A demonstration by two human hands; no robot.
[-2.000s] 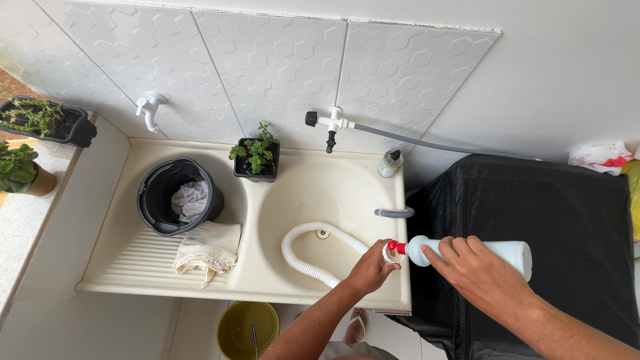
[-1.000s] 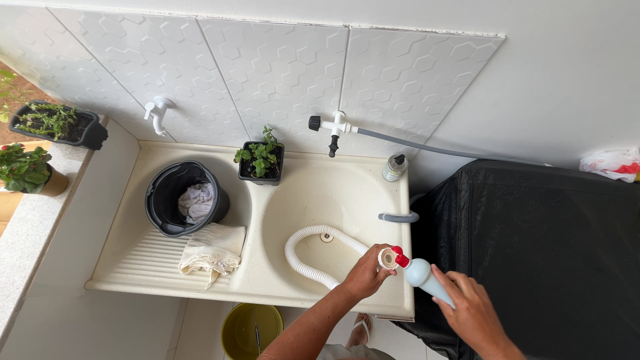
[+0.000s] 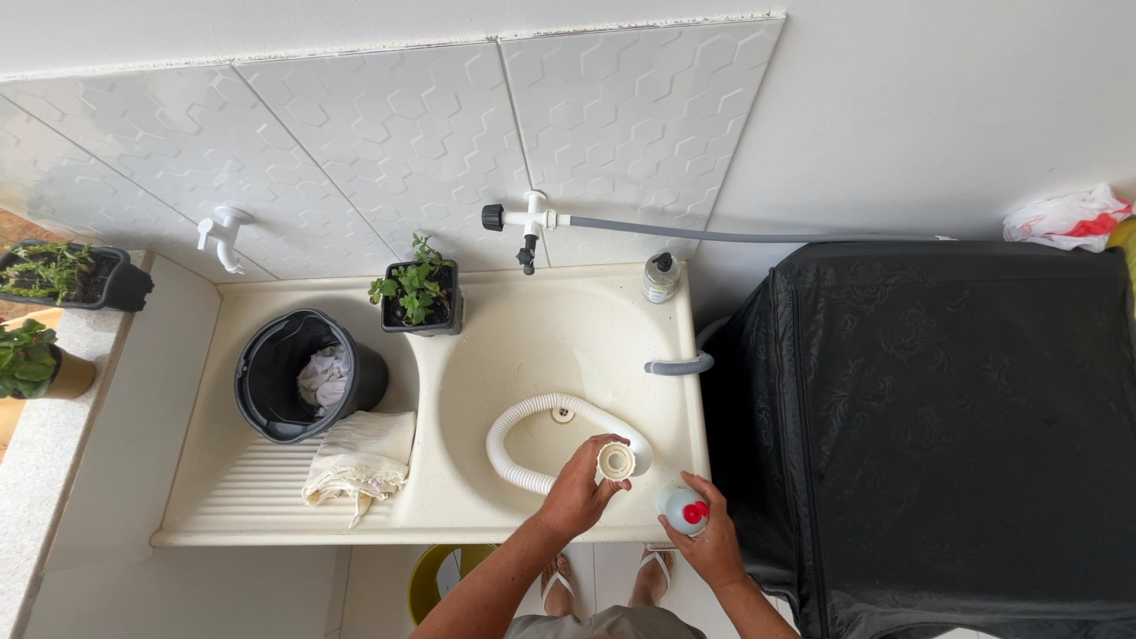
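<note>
My left hand (image 3: 581, 488) grips the collar end (image 3: 616, 461) of a white corrugated drain hose (image 3: 513, 424), its round opening facing up. The rest of the hose curves through the right basin of a cream laundry sink (image 3: 550, 333), around the drain. My right hand (image 3: 710, 532) holds a pale plastic bottle (image 3: 673, 502) with a red cap (image 3: 695, 512) upright by the sink's front right corner. Bottle and hose end are apart.
A black bucket (image 3: 371, 373) with cloth inside, a cream cloth (image 3: 364, 453), a potted plant (image 3: 422, 293) and a soap bottle (image 3: 661, 277) stand or lie on the sink. Taps (image 3: 226, 238) (image 3: 532, 217) are above. A black-covered appliance (image 3: 958, 426) is right; a yellow-green bucket (image 3: 426, 581) is below.
The bottle was tipped with its red cap at the hose end; my right hand has moved it away from the hose and turned it upright. My left hand still holds the hose end.
</note>
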